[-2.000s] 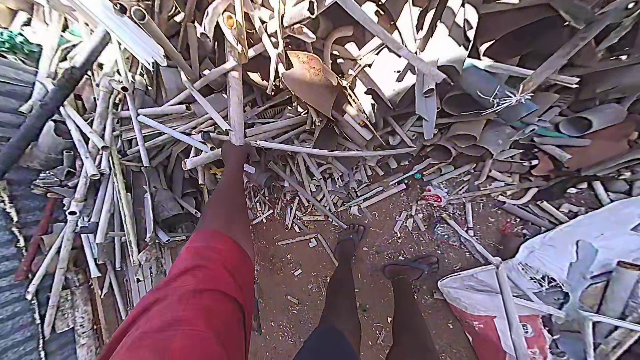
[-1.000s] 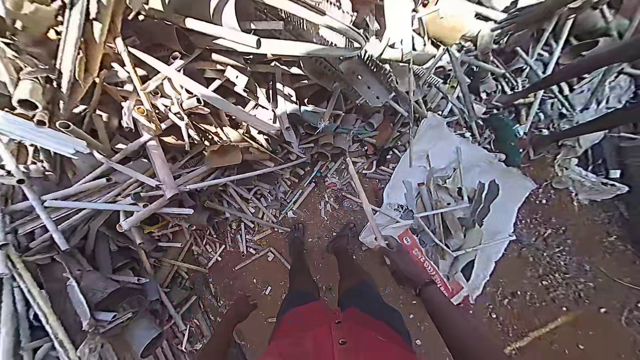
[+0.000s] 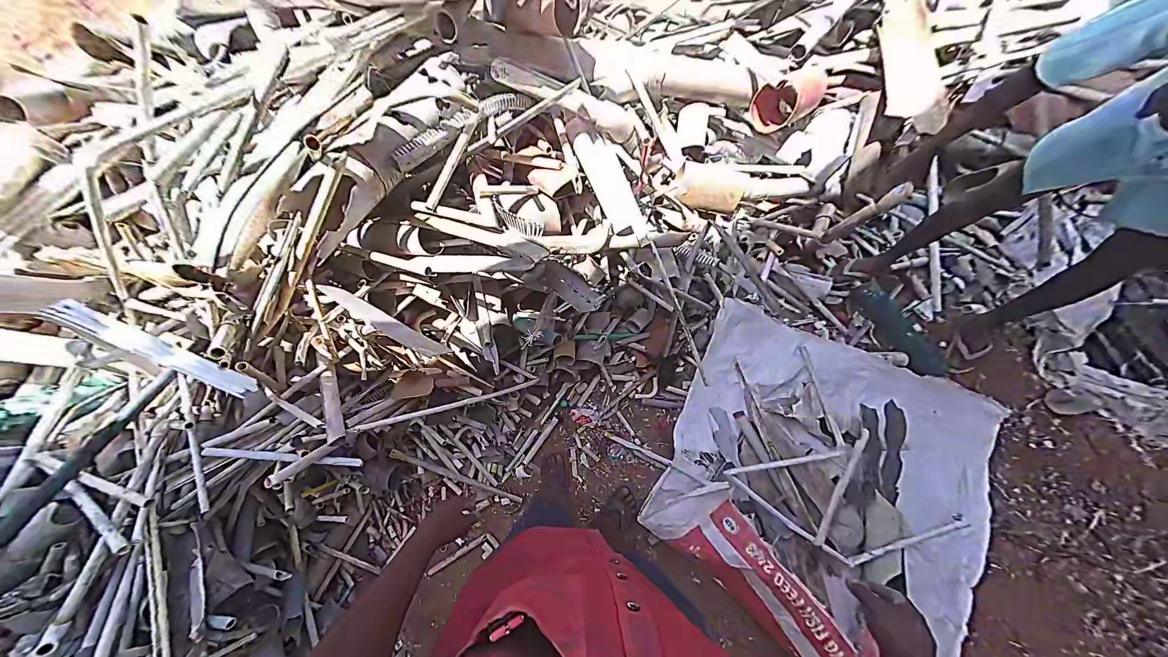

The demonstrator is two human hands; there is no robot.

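Observation:
My left hand [image 3: 449, 520] hangs low over the edge of the pile of plastic pipe scraps [image 3: 310, 447], with nothing plainly held; its fingers are too dim to read. At the lower right, my right hand [image 3: 885, 607] is at the near edge of an opened white woven sack [image 3: 944, 456] with a red printed border, over the pieces lying on it. Whether it grips anything is unclear. On the sack lie thin pipe pieces [image 3: 844, 488], flat grey strips [image 3: 881, 447] and other scraps.
A large heap of broken pipes and tubes [image 3: 611, 173] spans the top and left. Another person [image 3: 1113, 119] in light blue bends in at the upper right, hands near a dark green item [image 3: 899, 328]. Reddish bare ground [image 3: 1058, 547] lies right of the sack.
My left hand has left the pipe it touched two seconds ago. The stick that was by my right hand one second ago is no longer upright there. The view has swung right.

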